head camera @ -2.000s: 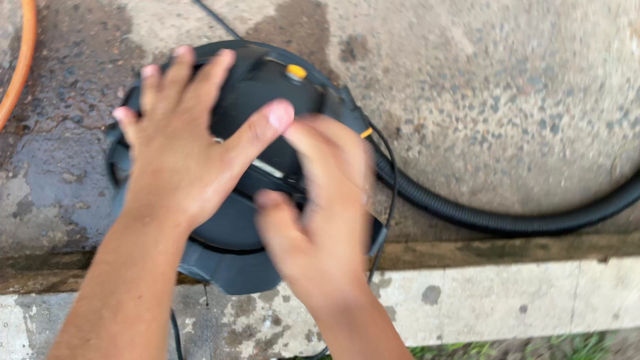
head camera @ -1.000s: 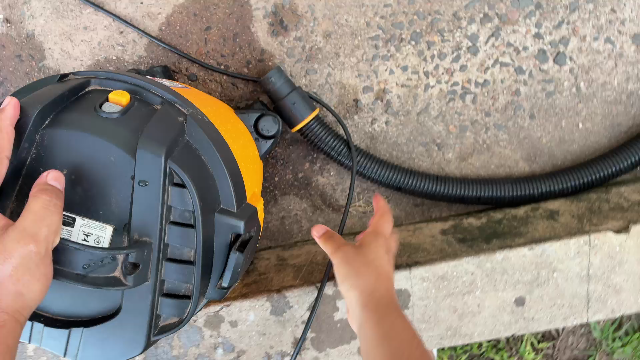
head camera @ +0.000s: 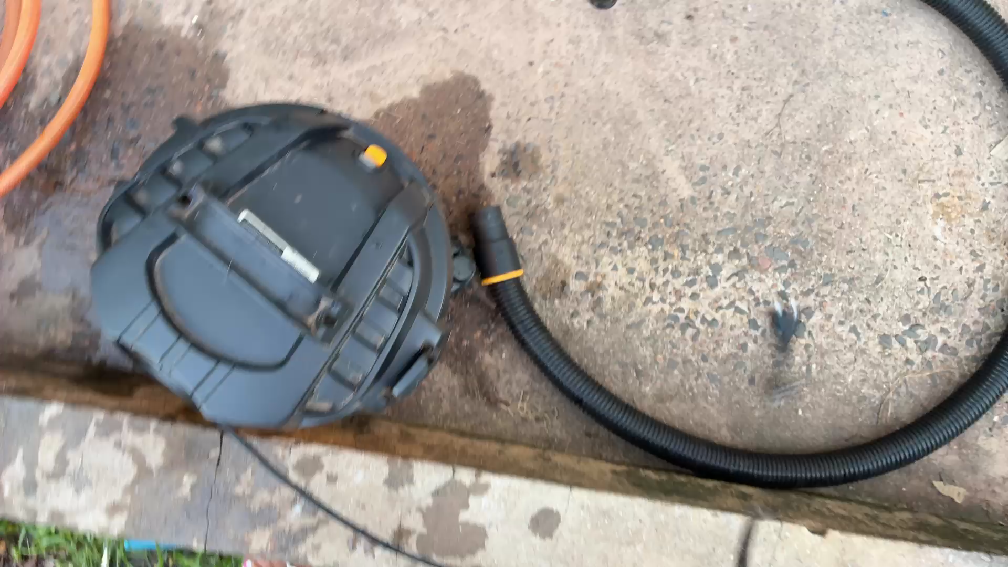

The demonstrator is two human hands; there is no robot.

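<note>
Neither my left hand nor my right hand is in view. A wet/dry shop vacuum with a black lid [head camera: 228, 303] stands on the concrete at the left, seen from above, its carry handle [head camera: 256, 264] lying across the top. A yellow button [head camera: 375, 155] sits near the lid's upper edge. Just right of the vacuum lies the black hose cuff [head camera: 496, 240] with its yellow ring, and from it the ribbed hose [head camera: 709, 461] curves round to the right edge. A blurred plug [head camera: 784, 323] appears over the concrete inside that curve, with nothing visible holding it.
Orange hose [head camera: 67, 118] loops at the upper left. A concrete curb [head camera: 504, 504] runs along the bottom, crossed by a black cord [head camera: 307, 496] coming from under the vacuum. Grass [head camera: 47, 543] grows at the lower left. Damp patches mark the ground.
Both hands have left the view; earlier the left was on the vacuum's lid and the right over the curb. The cord that crossed the hose beside the vacuum is gone from there.
</note>
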